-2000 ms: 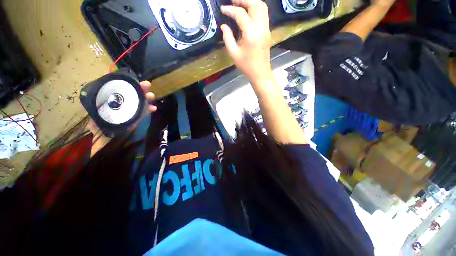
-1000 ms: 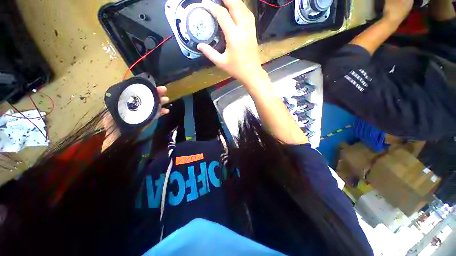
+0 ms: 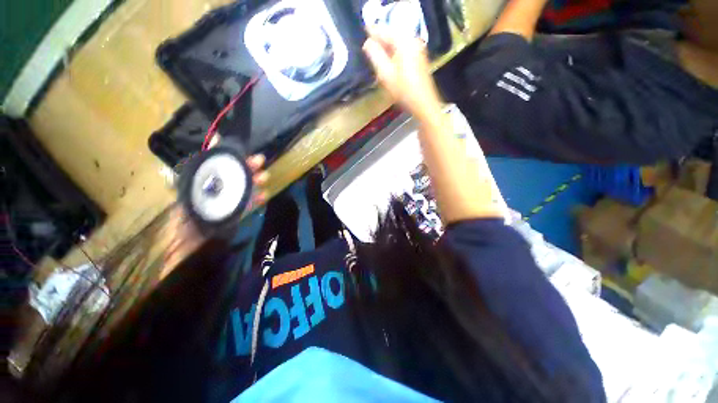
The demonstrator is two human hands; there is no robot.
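My left hand (image 3: pixel 256 175) holds a speaker driver (image 3: pixel 218 189), with its black rim and white cone facing up. A red wire (image 3: pixel 228 110) runs from beside this driver up to a black speaker housing (image 3: pixel 206 63). A silver driver (image 3: pixel 296 49) sits on that housing, glaring white. My right hand (image 3: pixel 400 69) is raised at the lower edge of a second silver driver (image 3: pixel 403 17), farther right. The hand is blurred, and whether its fingers grip that driver cannot be told.
A white tray (image 3: pixel 370 185) with silver drivers stands against the bench edge below my right forearm. Crumpled white paper (image 3: pixel 69 293) lies at the bench's left. Another person's dark sleeve (image 3: pixel 582 94) is at right. Cardboard boxes (image 3: pixel 677 228) stand on the blue floor.
My right hand has left the nearer driver and moved right to the second one. My left hand still holds its driver. The view has shifted, showing more of the bench's left end.
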